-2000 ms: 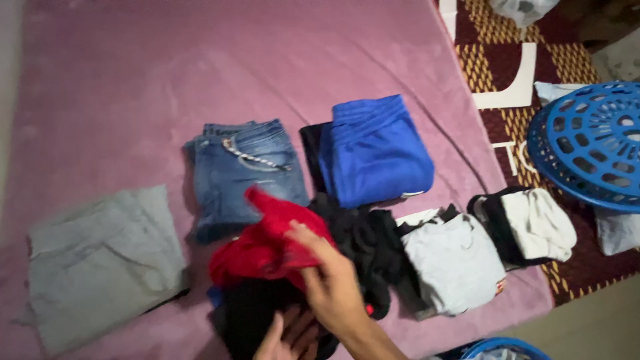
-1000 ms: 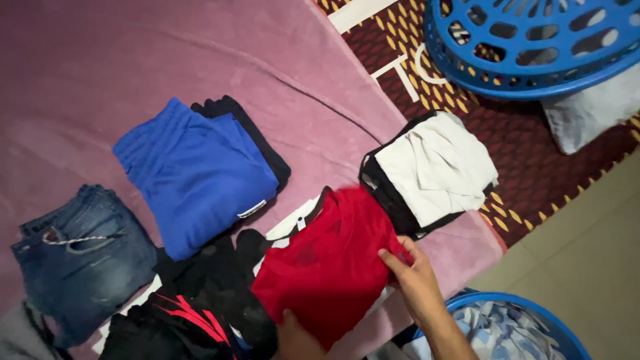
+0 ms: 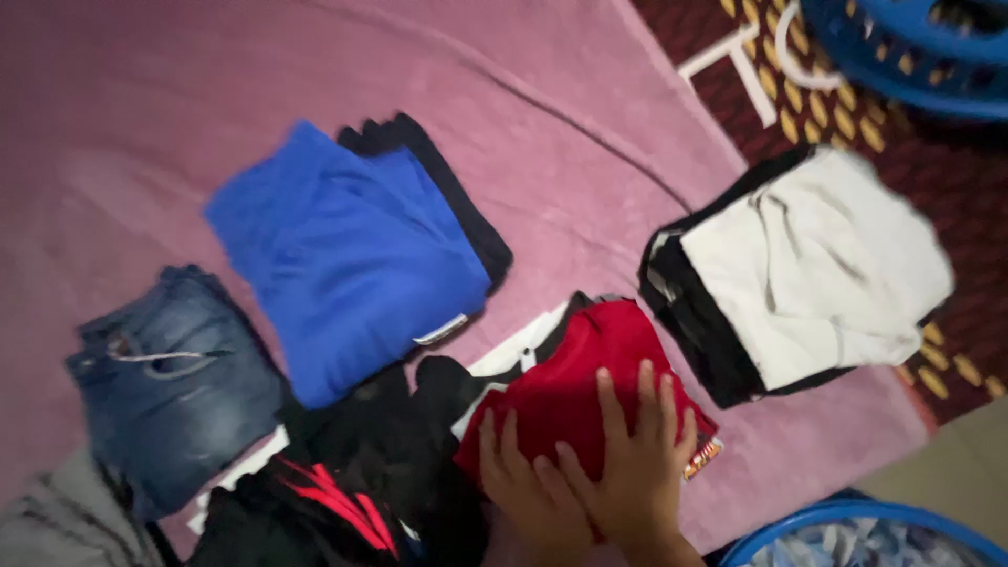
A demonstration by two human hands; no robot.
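A folded red garment point(image 3: 583, 370) lies on a small stack of clothes at the lower middle. Both my left hand point(image 3: 531, 484) and my right hand point(image 3: 638, 457) rest flat on it, fingers spread, side by side. Black garments with red stripes point(image 3: 339, 496) lie loosely to the left of my hands. Above them is a folded blue garment point(image 3: 346, 252) on top of a black one point(image 3: 457, 205). Folded blue jeans point(image 3: 181, 394) with a cord lie further left. To the right, a folded white garment point(image 3: 827, 268) tops a stack with black cloth point(image 3: 701, 323).
A pink blanket point(image 3: 551, 173) spreads under the clothes. Blue plastic baskets stand at the upper right point(image 3: 921, 63) and lower right point(image 3: 874, 512), the lower one holding cloth. Grey cloth point(image 3: 63, 520) lies at the lower left. Patterned dark red carpet point(image 3: 937, 181) shows beyond the blanket.
The red garment, crumpled in hand at first and then held by its edge, now lies folded on the stack. My hands have come to rest on top of it. The view has shifted right.
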